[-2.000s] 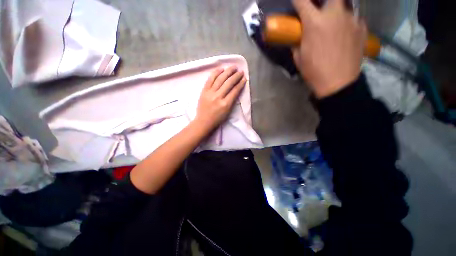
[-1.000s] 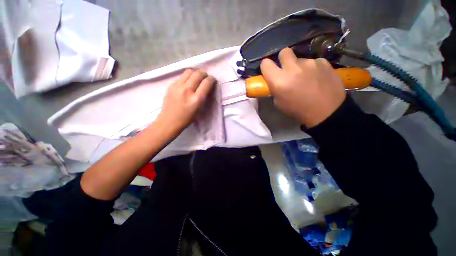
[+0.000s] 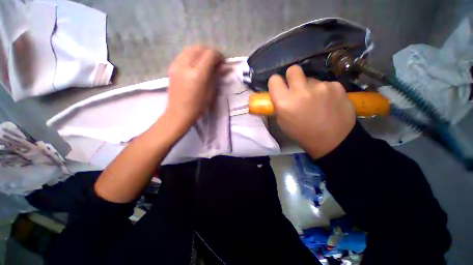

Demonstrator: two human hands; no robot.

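Note:
A pale pink garment panel [image 3: 124, 111] lies at the table's front edge, its right part folded over beside a stitched strip. My left hand [image 3: 194, 83] is slightly blurred, with curled fingers pinching the panel near its upper edge; the fingertips are partly hidden. My right hand [image 3: 314, 111] grips the orange handle [image 3: 373, 104] of a dark steam iron [image 3: 295, 46]. The iron's pale-rimmed body lies beyond the handle, its left end at the panel's upper right edge. Its underside is hidden.
Another pale panel [image 3: 78, 49] lies at the upper left. Layered cloth [image 3: 26, 158] is at the left edge. Dark teal hoses [image 3: 420, 108] run from the iron to the right, past crumpled translucent material [image 3: 435, 67]. Blue items [image 3: 337, 240] lie below the table.
Over two seconds, the iron came down and left to the panel, and the panel's right part was folded over. Since one second ago, my left hand has risen to the upper edge; the iron has shifted slightly down.

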